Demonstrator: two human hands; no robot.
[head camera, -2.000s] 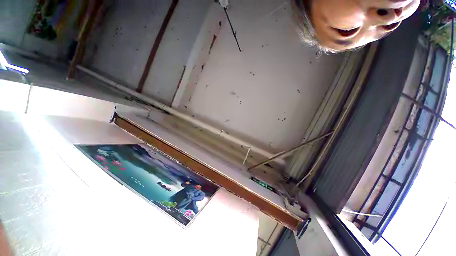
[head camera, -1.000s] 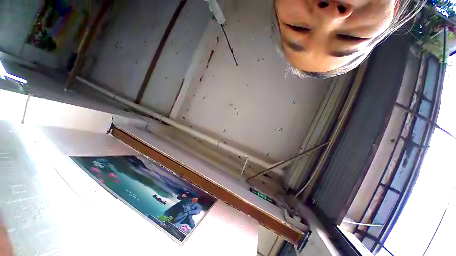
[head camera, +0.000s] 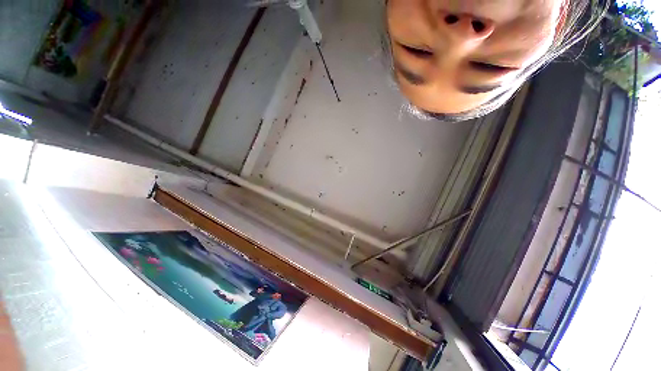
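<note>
Neither of my hands can be made out, and no work item shows. The camera looks up at a room's ceiling. Nearest is a person's head (head camera: 471, 61), upside down at the top right and cut off by the frame's edge. A blurred reddish-brown patch (head camera: 9, 340) lies at the lower left edge; I cannot tell what it is.
A landscape picture (head camera: 210, 290) hangs on the pale wall. A long brown beam (head camera: 290, 272) runs above it. A white fixture with a thin dark rod (head camera: 308, 22) hangs from the ceiling (head camera: 348, 145). A barred window (head camera: 580, 217) is at the right.
The person's head has shifted left and further into the frame. The picture and beam have slid slightly down and left, and more of the ceiling fixture shows.
</note>
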